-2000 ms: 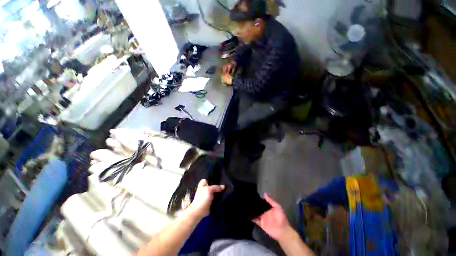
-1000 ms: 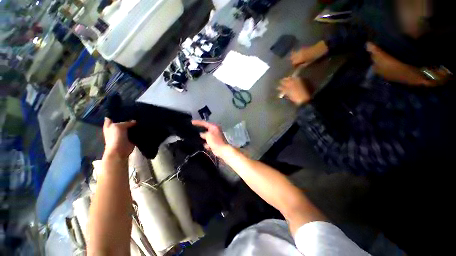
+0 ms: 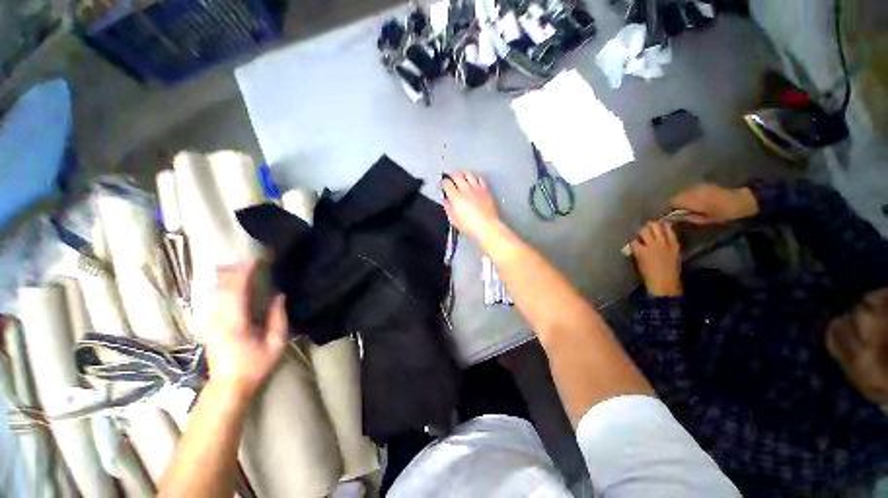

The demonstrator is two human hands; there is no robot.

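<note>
Black cloth pieces lie in a loose, spread heap over beige rolled bundles and the grey table's left edge. My left hand, blurred, is at the heap's left side over the rolls, thumb and fingers apart, with nothing seen in it. My right hand is low over the table just right of the black cloth. Its fingertips are at a small dark item, with a thin dark strip below them; whether it grips either is unclear.
On the grey table are dark bundles with white tags, white paper, green-handled scissors, a dark patch and an iron. Another person's hands are at right. A blue crate is at upper left.
The black cloth, held between both hands a second ago, now lies spread on the rolls and table edge. My left hand has come off it; my right hand has moved onto the table.
</note>
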